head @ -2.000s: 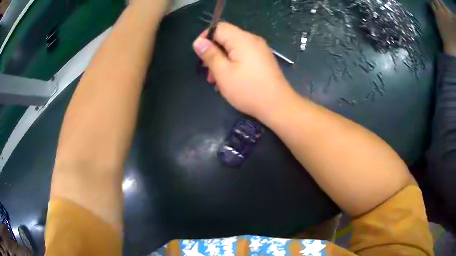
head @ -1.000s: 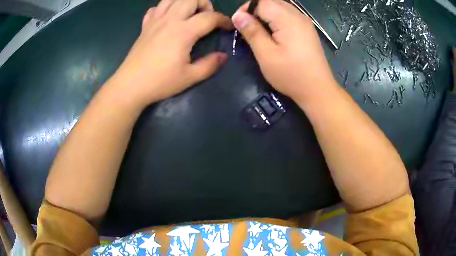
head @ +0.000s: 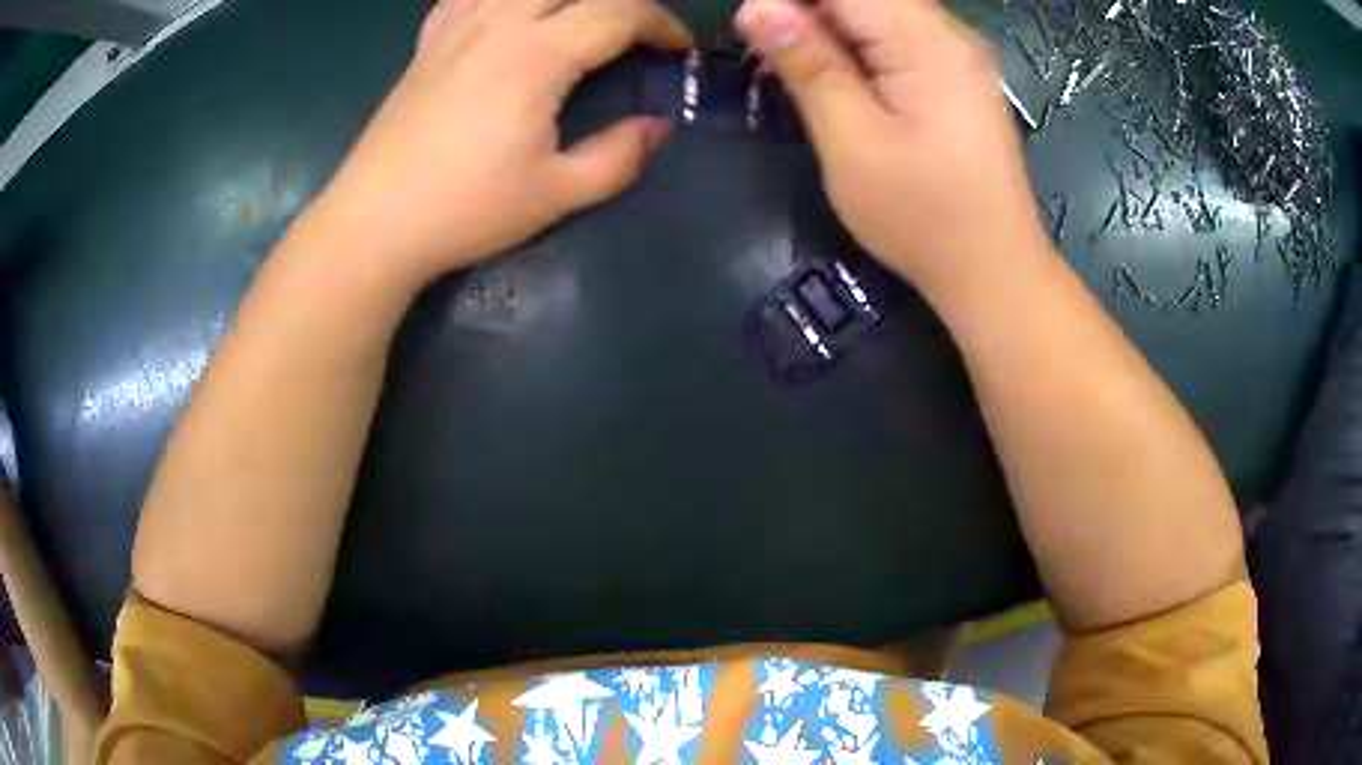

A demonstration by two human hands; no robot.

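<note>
A dark housing [head: 720, 93] with two bright metal lines lies at the top centre, between my hands. My left hand [head: 501, 150] has its thumb and forefinger around the housing's left end. My right hand [head: 926, 150] is at its right end, fingers pinched; the slim dark tool in them is almost wholly hidden and its tips cannot be made out. A second dark housing [head: 819, 318] with a central opening and two bright lines lies loose and tilted below my right hand.
A glittering heap of metal inserts [head: 1255, 112] lies at the upper right, with loose inserts [head: 1173, 277] scattered below it. A pale metal rail [head: 112, 53] crosses the top left corner. A dark sleeve [head: 1314, 553] of another person is at the right edge.
My left hand has come from the far top left to the housing at the top centre. My right hand has moved right and over it. The housing there now shows two metal lines.
</note>
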